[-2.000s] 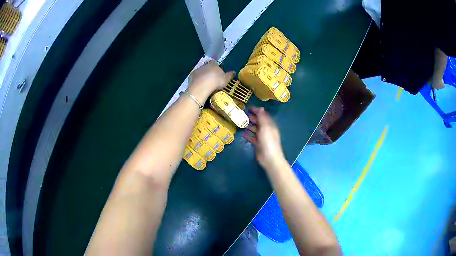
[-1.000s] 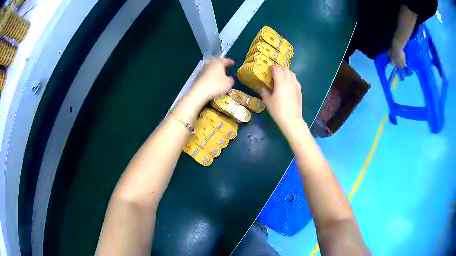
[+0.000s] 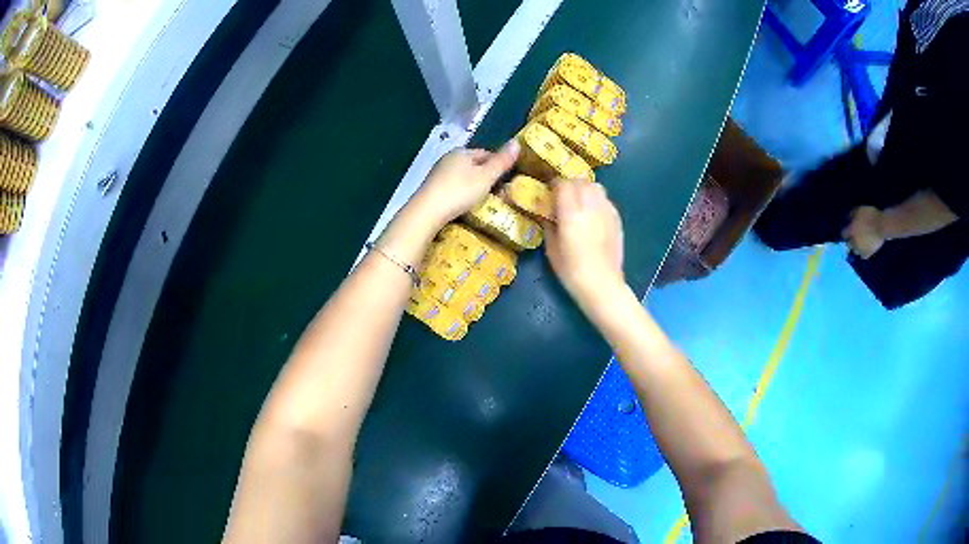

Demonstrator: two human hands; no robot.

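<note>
Yellow-gold stacks of thin pieces stand in rows on the green bench. One group [image 3: 459, 282] lies nearer me and another group [image 3: 579, 106] lies farther off. My right hand [image 3: 584, 236] grips a small yellow stack [image 3: 529, 196] between the two groups, its fingertips on the stack's right end. My left hand [image 3: 462, 181] is at the left of the same stacks, thumb and index finger reaching to the near end of the far group. Whether its fingers hold a piece is hidden.
A metal rail and upright [image 3: 457, 106] stand just left of the stacks. More ribbed yellow stacks [image 3: 23, 112] sit on the white shelf at upper left. An open carton [image 3: 733, 197], a blue stool [image 3: 622, 430] and a dark-clothed person [image 3: 914, 181] are at the right.
My right hand has drawn back from the far group to the small stack in the middle. The middle stacks have shifted. The other person has moved down and right, away from the blue stool.
</note>
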